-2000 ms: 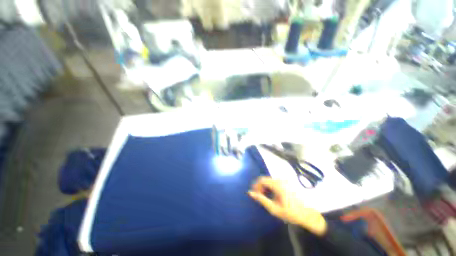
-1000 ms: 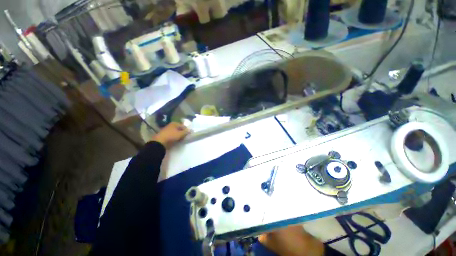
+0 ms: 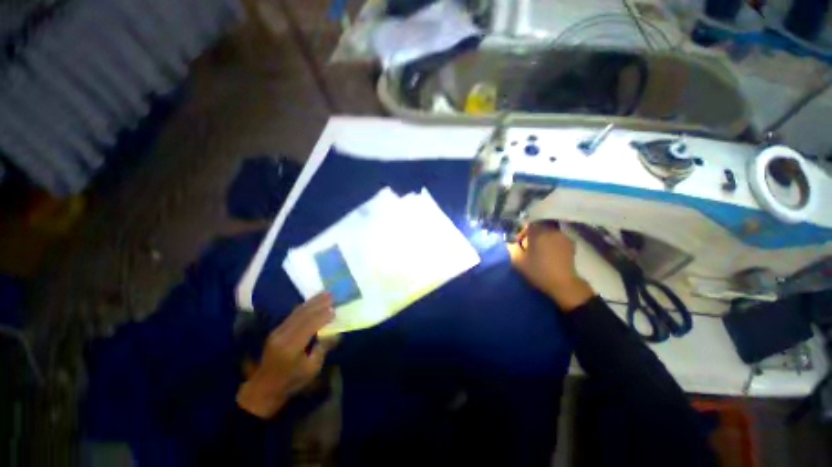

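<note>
A navy cloth panel lies flat on the white table and under the machine head. White paper sheets lie fanned on the cloth left of the needle. A blue-teal swatch shows on the top page. My left hand grips the lower left edge of the sheets, thumb and fingers at the swatch. My right hand is on the cloth just right of the lit needle area of the sewing machine. Its fingertips are partly hidden by the machine head, so its grip is unclear.
Black scissors lie right of my right hand. A dark flat item lies at the table's right. A trough with a dark bag is behind the machine. Navy cloth heaps are left of the table. An orange bin is at lower right.
My left hand has come back from the trough to the table's left side, now with the paper sheets over the cloth. The view has shifted, showing the front of the machine head and my right hand.
</note>
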